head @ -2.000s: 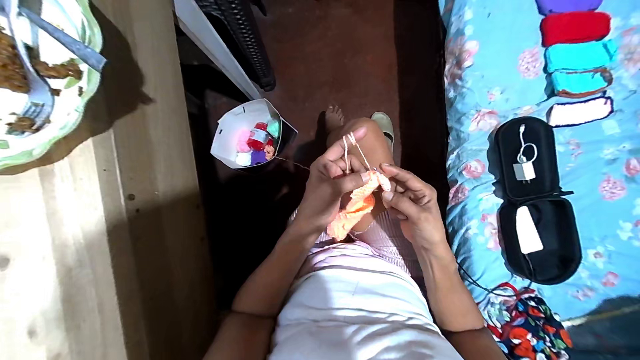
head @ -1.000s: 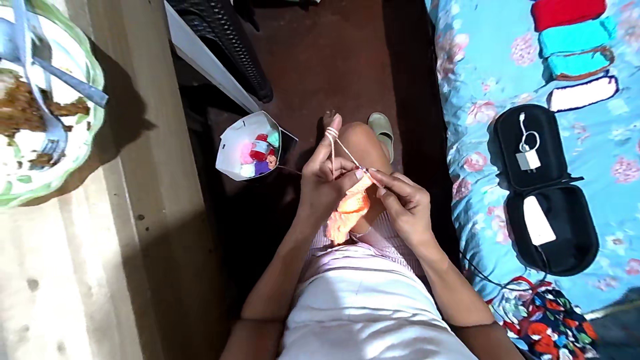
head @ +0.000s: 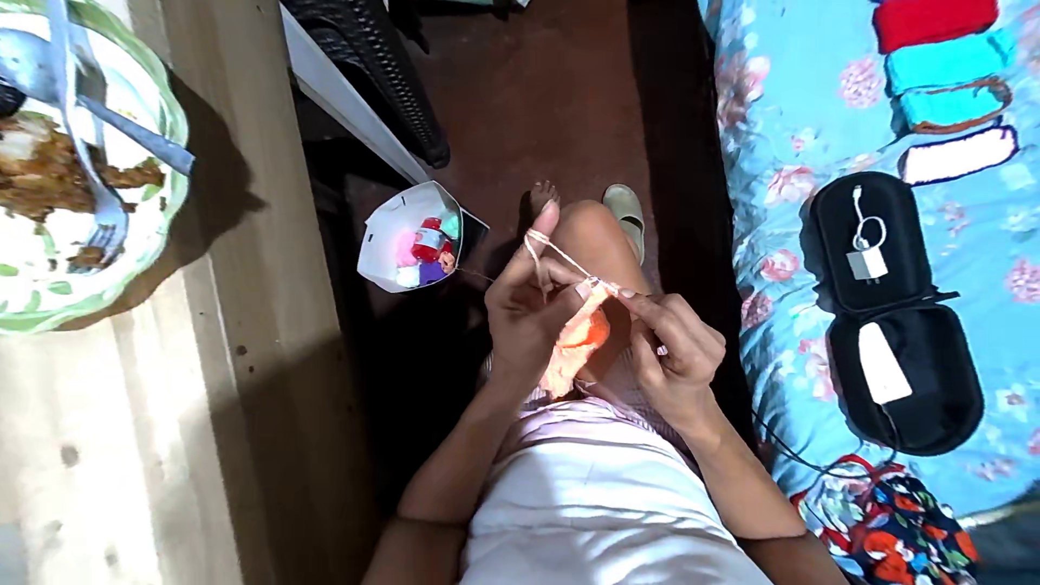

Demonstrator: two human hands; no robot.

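An orange-and-peach piece of yarn work hangs above my lap between my hands. My left hand pinches its upper edge, and a strand of peach yarn loops round the raised index finger. At the right end of that edge are the fingertips of my right hand; a small pale tip shows under its fingers, perhaps the end of a hook, mostly hidden. From the left hand a thin thread runs to a white container, which holds yarn balls in red, pink, purple, white and mint.
At left, a wooden table bears a green-rimmed plate with food and cutlery. On the blue floral bedding lie several knitted-looking pieces, an open black case with a charger, and a patterned cloth. A black chair part stands ahead.
The left index finger, bent two seconds ago, is now raised with the yarn stretched from it. Both hands stay at the yarn work.
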